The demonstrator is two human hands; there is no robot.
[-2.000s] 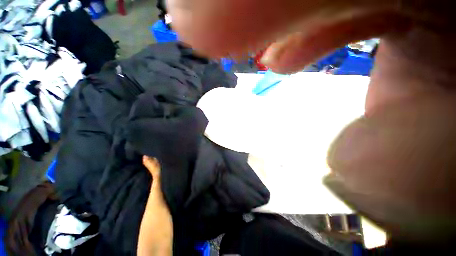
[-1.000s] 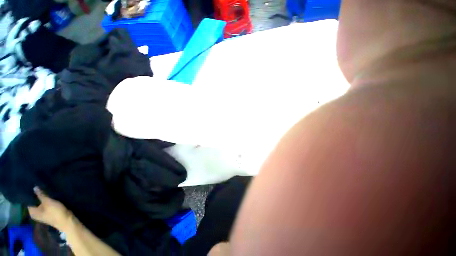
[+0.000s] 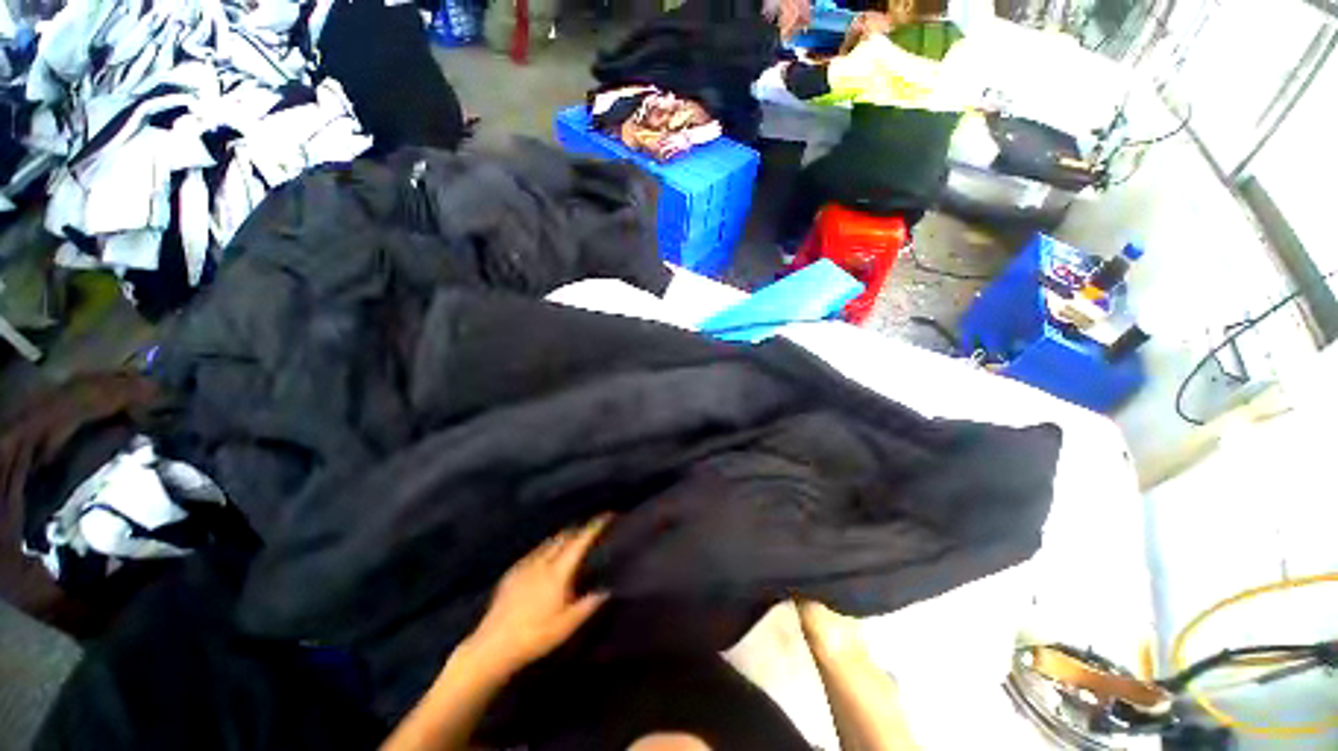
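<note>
A large dark garment (image 3: 880, 506) is spread from the cloth pile on the left across the white padded board (image 3: 969, 631). My left hand (image 3: 543, 599) is at its near side, with the cloth between thumb and fingers. My right hand (image 3: 825, 624) is at the near edge further right; its fingers are hidden under the cloth, so its grip does not show. A steam iron (image 3: 1093, 682) rests at the board's right end.
A dark cloth pile (image 3: 294, 308) lies left of the board. Beyond it are a light blue strip (image 3: 785, 301), blue crates (image 3: 704, 198) (image 3: 1027, 330), a red stool (image 3: 858, 250) and another person's hand (image 3: 869, 25). A yellow hose (image 3: 1196, 624) loops at right.
The view has swung right. The garment, bunched at the board's left end before, now covers much of the board. My left hand has come to its near side, and my right hand is now at its edge.
</note>
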